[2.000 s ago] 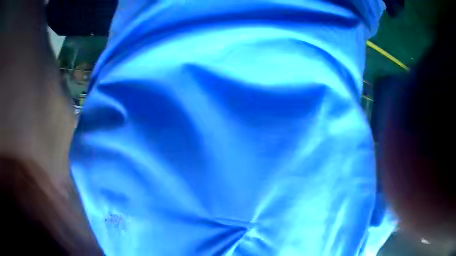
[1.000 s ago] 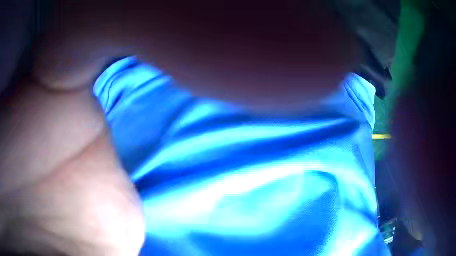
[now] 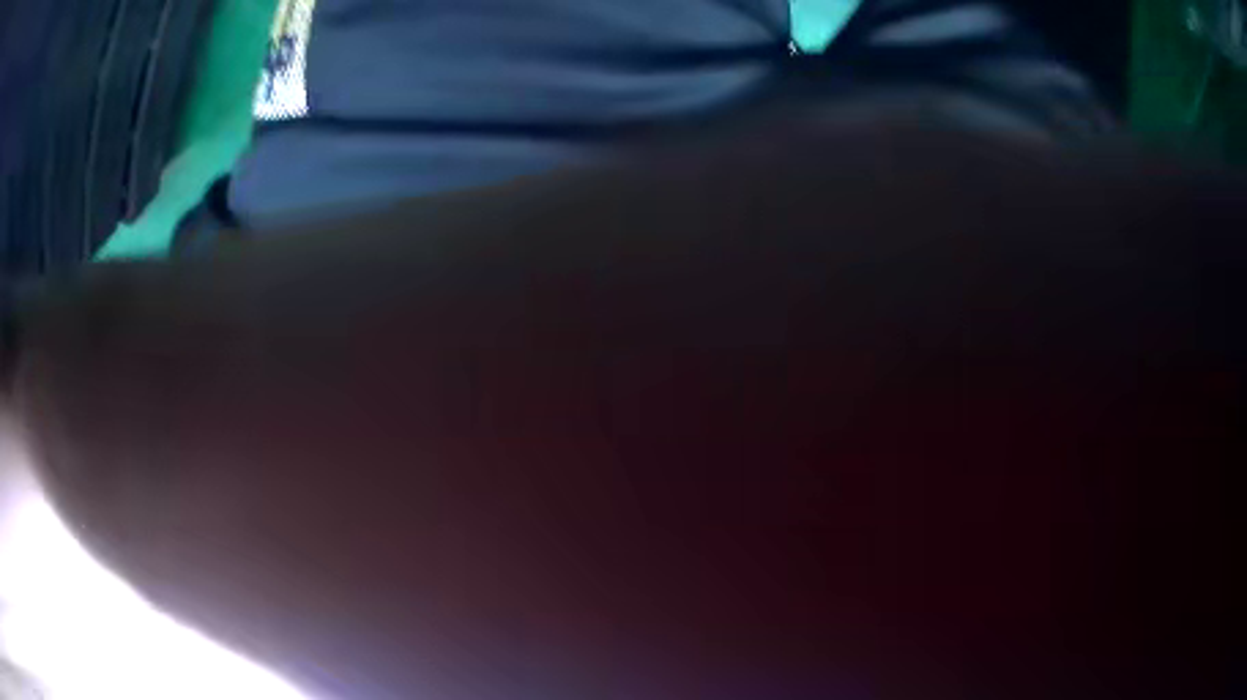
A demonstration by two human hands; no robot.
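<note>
A large, dark, reddish-brown blurred shape [image 3: 615, 410] fills most of the view, very close to the lens. It looks like part of a hand, but I cannot tell which hand, nor whether its fingers hold anything. No fingertips can be made out. Behind it, dark grey-blue cloth [image 3: 533, 75], apparently clothing, spans the top. No tool or workpiece can be recognised; most of the scene is hidden.
Green surface [image 3: 226, 103] shows at the upper left, beside dark ribbed or folded material [image 3: 116, 123]. A small bright speckled strip [image 3: 285, 62] stands there. More green [image 3: 1160, 82] shows at the upper right. A white glare lies at the lower left.
The bright blue cloth has gone from view. The dark blurred shape, at the top and sides before, now covers the middle and bottom. Grey-blue cloth has appeared at the top.
</note>
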